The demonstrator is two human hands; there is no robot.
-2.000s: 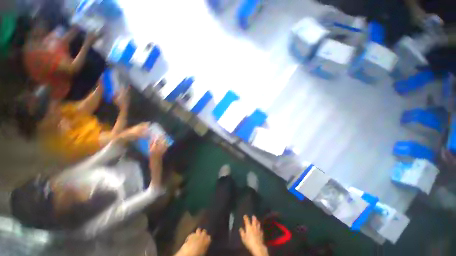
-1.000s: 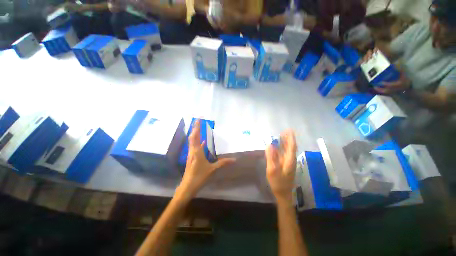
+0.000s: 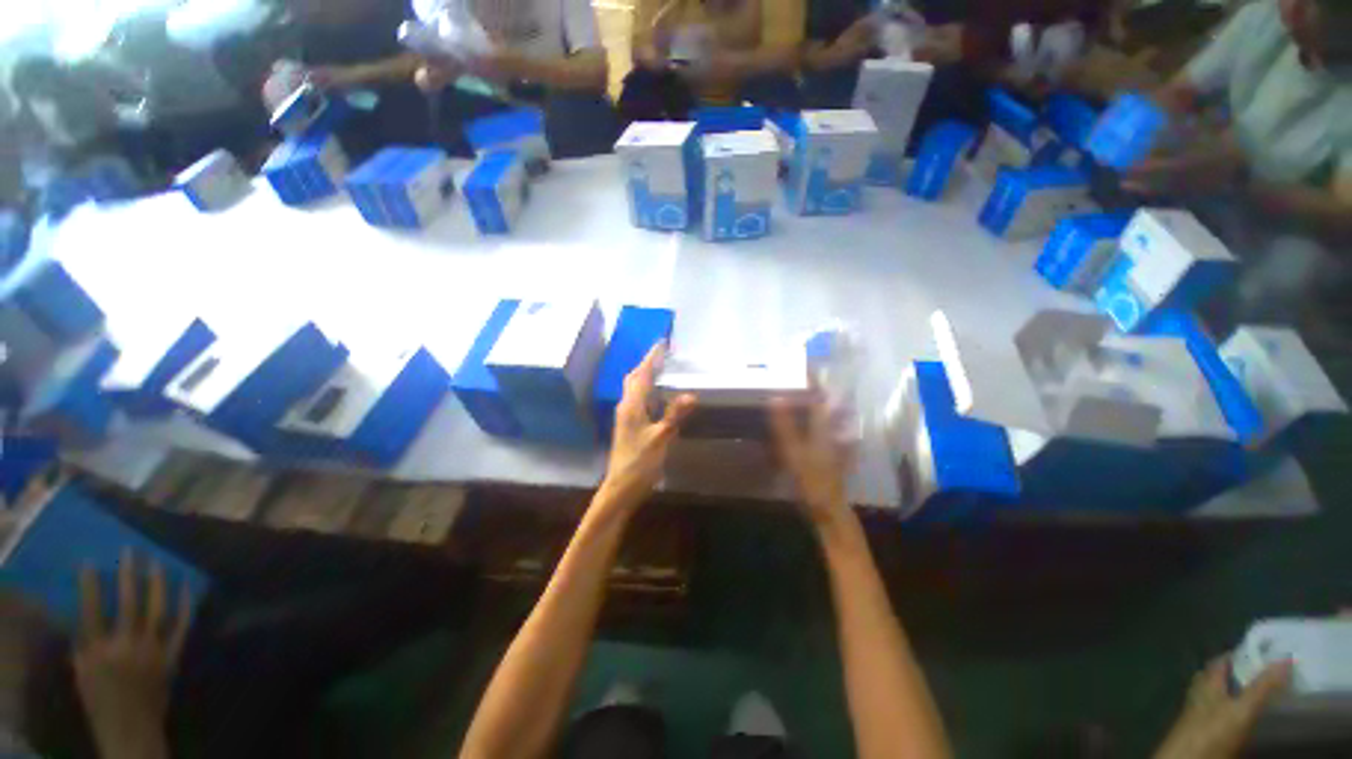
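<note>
A white-topped box (image 3: 734,366) with a shaded front lies near the table's front edge, between my hands. My left hand (image 3: 647,430) is at its left end, with fingers on the end and thumb across the front. My right hand (image 3: 810,445) is blurred at its right end; whether it grips the box cannot be told. Blurred clear packing (image 3: 835,356) shows just behind my right hand. A blue box (image 3: 633,356) stands close beside my left hand.
Blue-and-white boxes stand left (image 3: 544,363) and right (image 3: 961,445) on the white table (image 3: 415,274). An open box (image 3: 1097,389) has raised flaps at right. More boxes stand at the back. People sit around; other hands hold boxes at both lower corners (image 3: 129,638) (image 3: 1238,704).
My hands have gone from spread apart above the table edge to the two ends of the white-topped box. The view has shifted, and other people's hands now show in the lower corners.
</note>
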